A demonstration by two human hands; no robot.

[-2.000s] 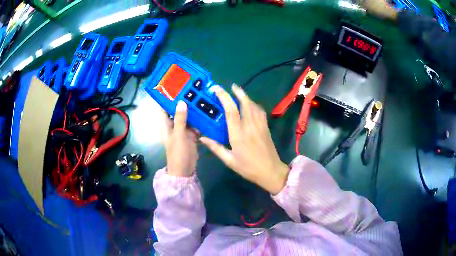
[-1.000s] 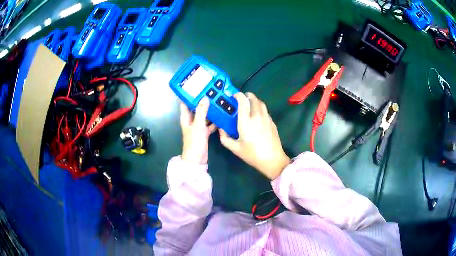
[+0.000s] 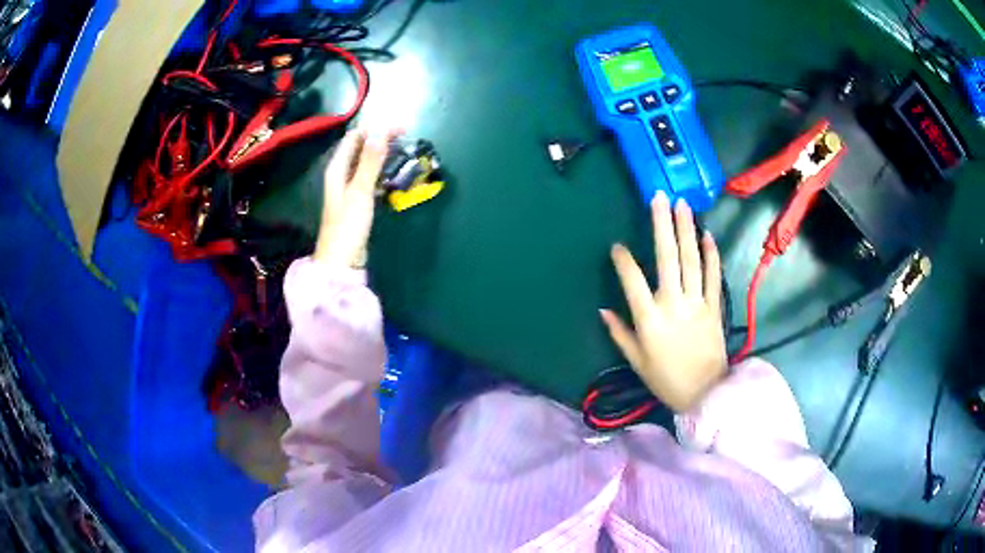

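A blue battery tester [image 3: 651, 119] lies on the green mat with its screen lit green. My right hand [image 3: 680, 308] is spread, fingertips at the tester's lower end, holding nothing. My left hand [image 3: 351, 200] is beside a small metallic and yellow item [image 3: 414, 178], partly blurred; whether its fingers touch the item cannot be told. A red clamp [image 3: 786, 184] and a black clamp [image 3: 894, 308] grip brass posts on the black power box [image 3: 848, 221]. A small cable plug [image 3: 560, 152] lies left of the tester.
Red and black leads with clamps [image 3: 259, 124] are piled at the left beside a tan cardboard sheet [image 3: 108, 130]. A blue bin [image 3: 178, 367] is at the lower left. A digital display with red digits [image 3: 929, 130] stands on the box. A coiled lead [image 3: 616, 400] lies near my body.
The tester has left my hands and lies on the mat; its screen went from red to white to green. My left hand moved left to the metallic and yellow item. The view has shifted.
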